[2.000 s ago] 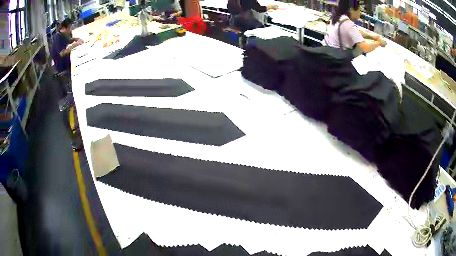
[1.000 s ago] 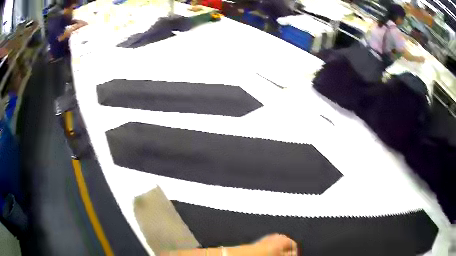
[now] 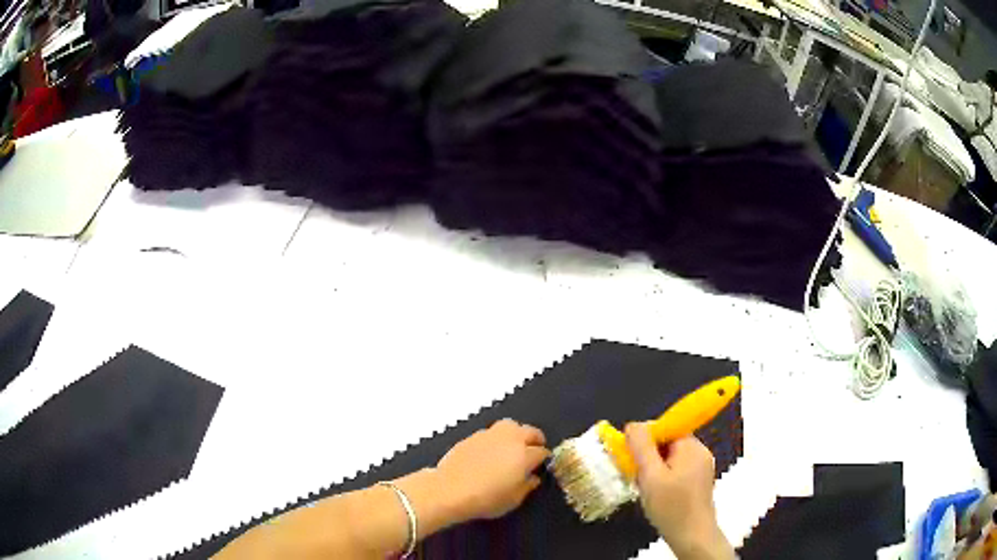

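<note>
A band of black fabric pieces [image 3: 645,377] with saw-tooth edges lies on the white table in front of me. My right hand [image 3: 676,481] is shut on the yellow handle of a glue brush [image 3: 596,470]. The brush's white-crusted neck and pale bristles point down and left over the band. My left hand [image 3: 494,465], with a bracelet at the wrist, rests on the band just left of the bristles. Its fingertips are bent down, and I cannot tell if they hold a piece.
Large black bundles [image 3: 547,153] line the table's far side. Other black bands lie at left [image 3: 109,448]. At right are a blue glue gun [image 3: 871,230], coiled white cord [image 3: 875,339], a clear plastic bag [image 3: 938,317], more black pieces [image 3: 842,509] and part of a blue tray [image 3: 942,523].
The view has swung right along the table. My right hand with the brush has come into view, and a hand seen low in the earlier frame is replaced by both hands at the band.
</note>
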